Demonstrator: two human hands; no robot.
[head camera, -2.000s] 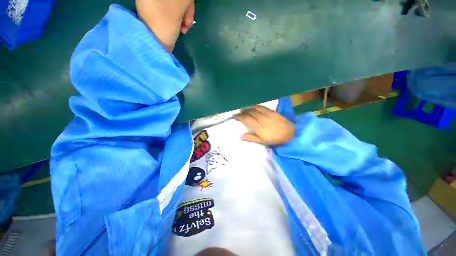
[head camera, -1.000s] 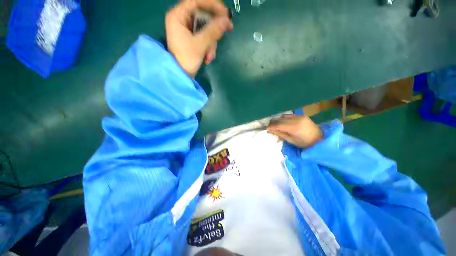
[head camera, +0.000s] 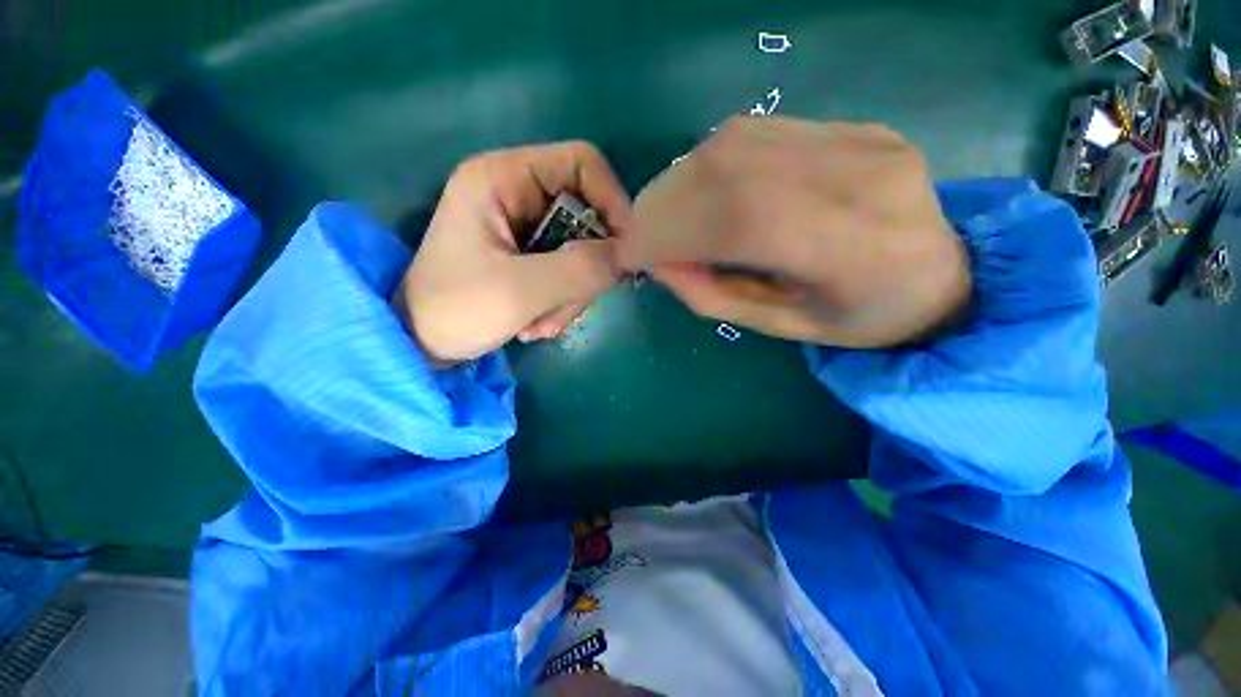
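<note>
My left hand (head camera: 497, 252) is closed around a small silver device sub-assembly (head camera: 568, 222), with part of its dark inner face showing between thumb and fingers. My right hand (head camera: 803, 232) meets it from the right, its fingertips pinched together at the unit's end. Whether the right fingertips hold a small part cannot be told; they are blurred. Small white hollow gaskets (head camera: 773, 44) lie on the green mat beyond my right hand, and one lies just below it.
A blue bin (head camera: 68, 245) full of tiny white bits stands at the left. A pile of silver units (head camera: 1127, 170) with red, white and yellow bits lies at the far right. The mat's near edge runs in front of my body.
My right hand has risen from my shirt at the table edge to the unit in my left hand. The view has shifted, so the bin and unit pile show more fully.
</note>
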